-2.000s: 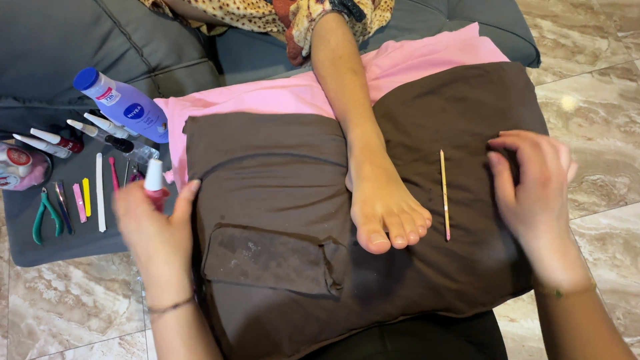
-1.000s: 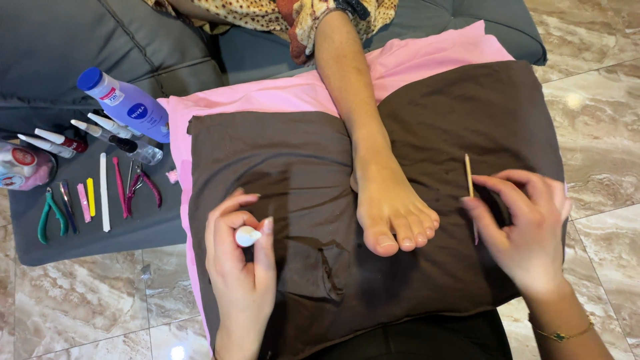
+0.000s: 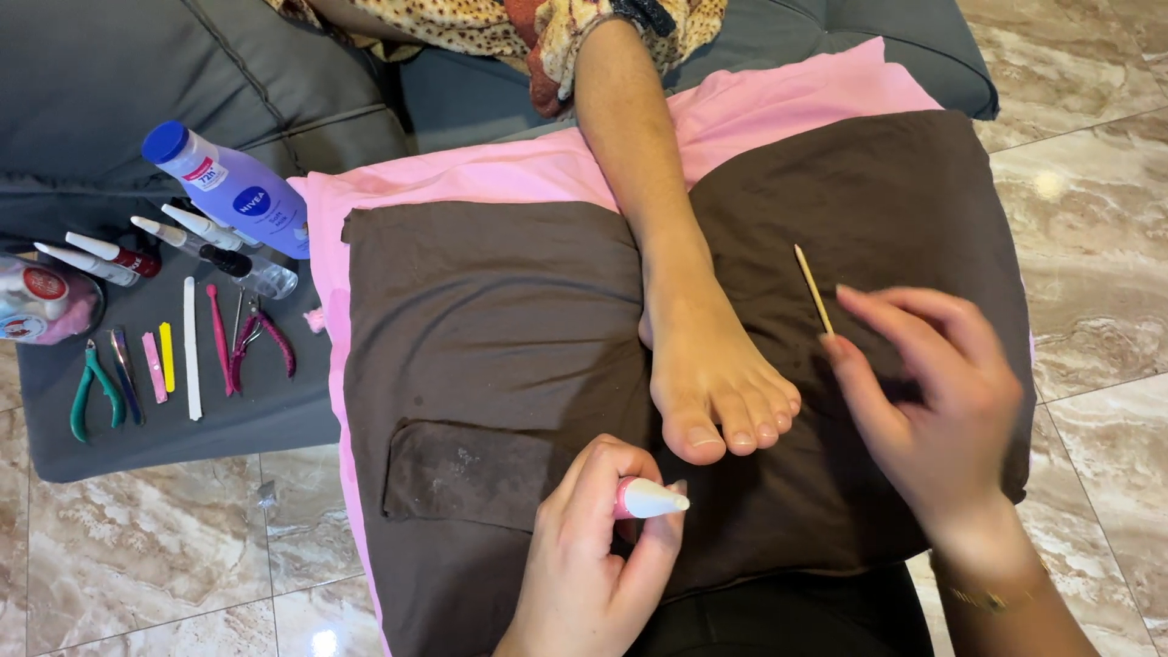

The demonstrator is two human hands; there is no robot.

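Note:
My left hand (image 3: pixel 598 547) is closed around a small pink bottle with a white pointed cap (image 3: pixel 652 499), cap toward the right, just below a person's bare foot (image 3: pixel 712 365). The foot rests on a brown cushion (image 3: pixel 493 338) over a pink cloth (image 3: pixel 456 182). Right of the foot a thin wooden cuticle stick (image 3: pixel 814 290) points up and slightly left. My right hand (image 3: pixel 940 401) is beside it, thumb tip at its lower end and index finger apart from it; whether the thumb grips it is unclear. A dark folded cloth or flap (image 3: pixel 470 474) lies left of my left hand.
On the grey seat at left lie green nippers (image 3: pixel 94 392), a white nail file (image 3: pixel 192 351), a pink-handled tool (image 3: pixel 220 338) and pink cuticle nippers (image 3: pixel 260 342). Behind them are a purple lotion bottle (image 3: pixel 237 196), several polish bottles (image 3: pixel 114 255) and a clear jar (image 3: pixel 46 297).
My left hand has come from the tools at left to below the foot, holding the bottle. The stick lay on the cushion two seconds ago; my right hand has since reached it.

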